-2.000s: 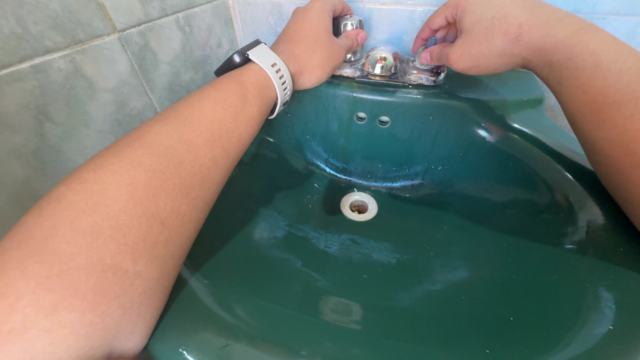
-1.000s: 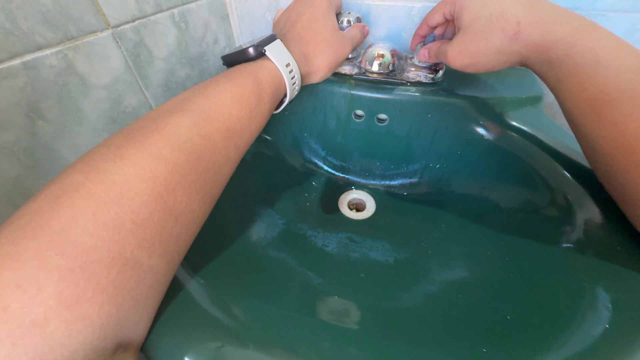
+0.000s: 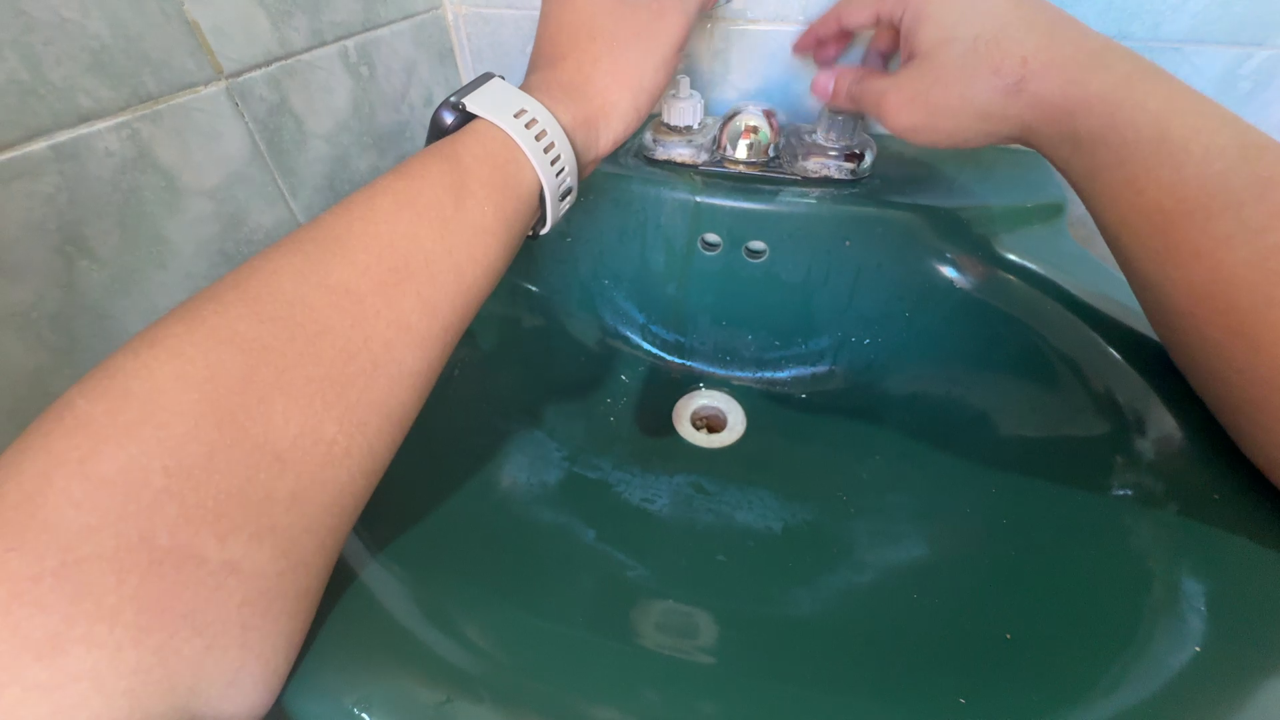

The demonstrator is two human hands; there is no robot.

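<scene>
A chrome faucet centerset point(image 3: 750, 136) stands on the back ledge of a green washbasin point(image 3: 850, 560). Its left valve shows a bare white ridged stem point(image 3: 683, 105). My left hand point(image 3: 625, 60) is raised above and left of that stem; its fingers are cut off by the top edge, and only a sliver of something shiny shows beside them. My right hand point(image 3: 915, 75), slightly blurred, hovers by the right valve point(image 3: 835, 145) with thumb and fingers apart, and nothing plain between them. The top of the right valve is partly behind the hand.
Below the faucet are two overflow holes point(image 3: 733, 247) and a white-rimmed drain point(image 3: 709, 419) with some residue inside. Grey-green wall tiles point(image 3: 120, 220) rise at the left, with pale blue tiles point(image 3: 1180, 70) behind the basin. A watch with a light strap point(image 3: 535, 135) is on my left wrist.
My left hand has moved up off the left valve, where a chrome handle showed under it before; the white stem is now exposed. My right hand's fingers have come up from the right valve.
</scene>
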